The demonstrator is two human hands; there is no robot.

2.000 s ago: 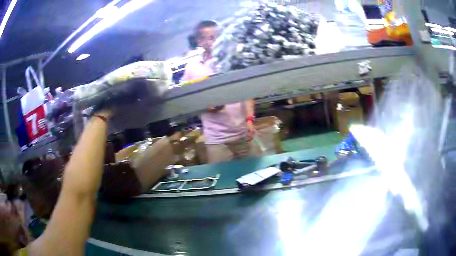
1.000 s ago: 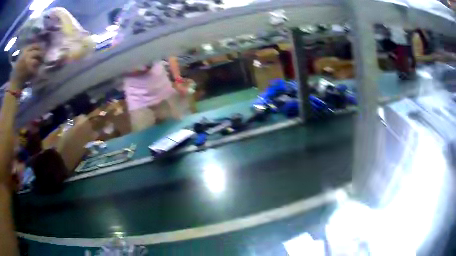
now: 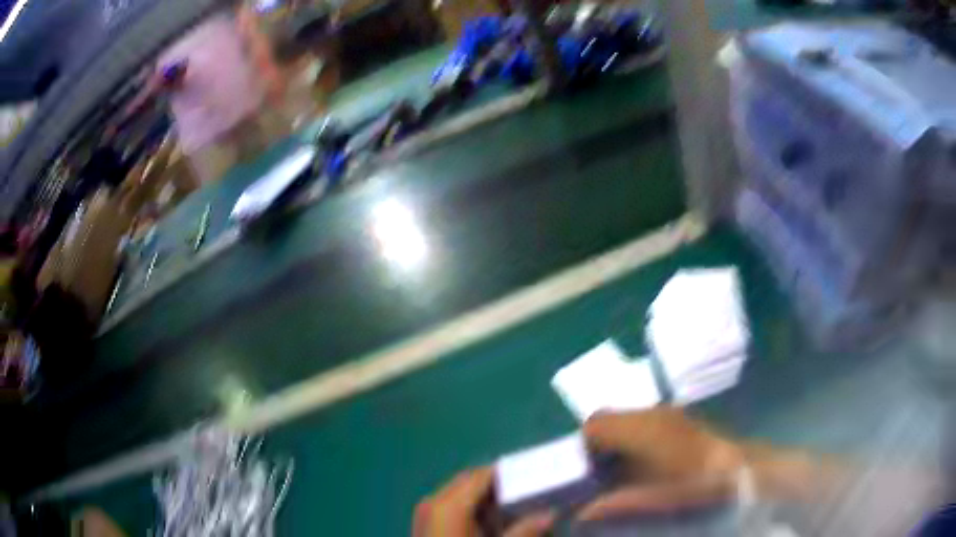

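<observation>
Both my hands are at the bottom of the blurred head view. My left hand (image 3: 461, 506), partly cut off by the lower edge, grips the left end of a small white-topped item (image 3: 542, 469) with darker sides. My right hand (image 3: 666, 462) grips its right end, fingers around it. Just beyond my right hand, a flat white sheet (image 3: 605, 384) lies on the green bench beside a thicker stack of white leaflets (image 3: 700, 334).
Stacked pale-blue boxes (image 3: 828, 168) stand right, beside a grey post (image 3: 704, 115). A white-grey cable heap (image 3: 220, 488) lies lower left. Across the dark belt (image 3: 472, 231) are a white-topped box (image 3: 275, 186), dark parts and a blue heap (image 3: 514, 47). A person in pink (image 3: 215, 84) stands beyond.
The view has swung down and right. My two hands and the white-topped item have come into view. The leaflets and boxes show more fully; the raised arm at left is gone.
</observation>
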